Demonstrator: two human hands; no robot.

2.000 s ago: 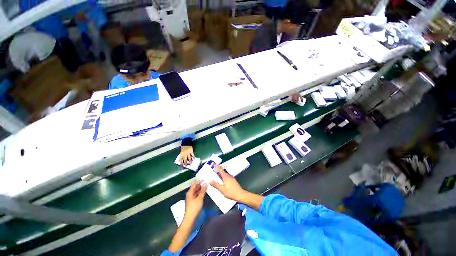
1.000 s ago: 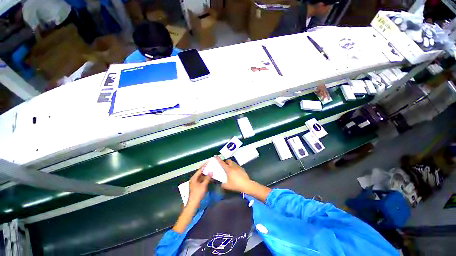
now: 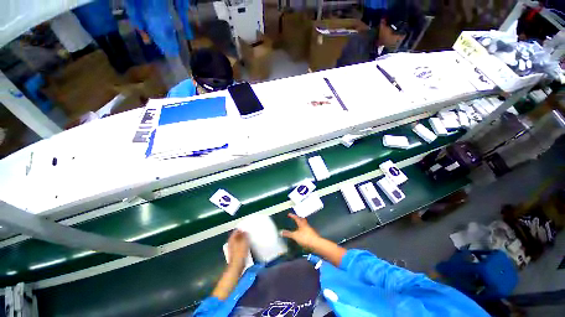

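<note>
My left hand (image 3: 238, 249) holds a blurred plain white box (image 3: 265, 236) above the side surface's near edge. My right hand (image 3: 305, 235) is open with fingers apart, just right of that box; it looks empty. Another white piece (image 3: 248, 259) shows partly behind my left hand. A printed white box (image 3: 225, 202) with a dark round picture lies on the green conveyor belt (image 3: 161, 217). Ahead of my right hand lie another printed box (image 3: 302, 191) and a plain white box (image 3: 308, 205).
Several white boxes (image 3: 372, 195) lie on the side surface to the right. A plain box (image 3: 319, 168) is on the belt. Beyond, a white shelf holds a phone (image 3: 246, 99), blue-and-white papers (image 3: 192, 111) and a pen (image 3: 389, 78). A dark bag (image 3: 455, 160) is at the right. People are opposite.
My right hand has come off the white box and opened. The box has moved slightly nearer me. A printed box now lies on the belt ahead of my left hand.
</note>
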